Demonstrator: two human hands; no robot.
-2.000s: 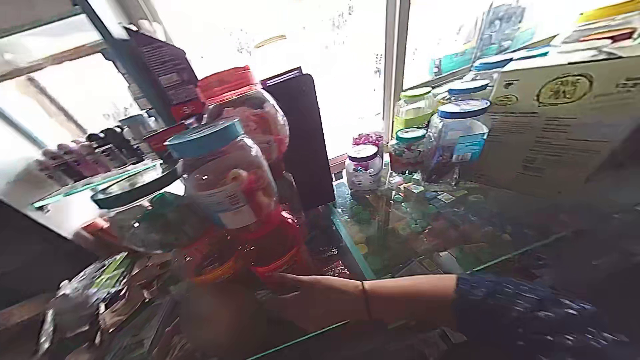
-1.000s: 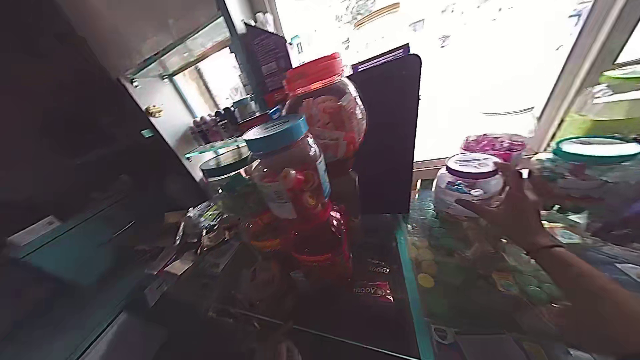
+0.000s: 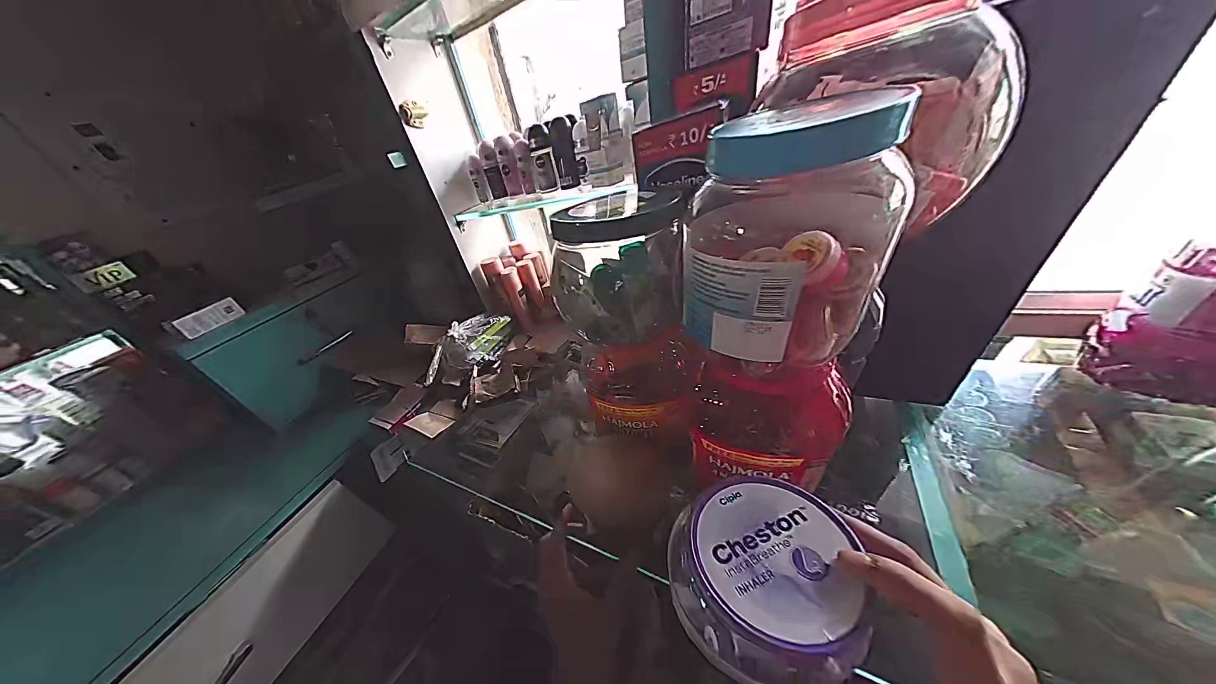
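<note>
My right hand (image 3: 917, 589) grips a clear plastic jar with a purple-rimmed white lid (image 3: 779, 565), low in the view, thumb on the lid. Left of the jar, my left hand (image 3: 570, 570) is raised in shadow, blurred, apart from the jar; whether its fingers hold anything is unclear. Just beyond stands a red jar (image 3: 769, 418) with a clear, blue-lidded jar (image 3: 798, 228) on top of it. Beside them a black-lidded jar (image 3: 617, 266) rests on another red jar (image 3: 636, 389).
A larger red-lidded jar (image 3: 950, 114) stands behind, against a dark panel (image 3: 1007, 237). Loose packets and cardboard pieces (image 3: 475, 380) litter the counter at left. Bottles line a glass shelf (image 3: 541, 201). The glass counter's edge (image 3: 936, 513) runs at right, near a pink-filled container (image 3: 1159, 323).
One second ago my right hand was reaching to the purple-and-white-lidded jar by the window; now it holds that jar close in front of me. My left hand has come up beside it.
</note>
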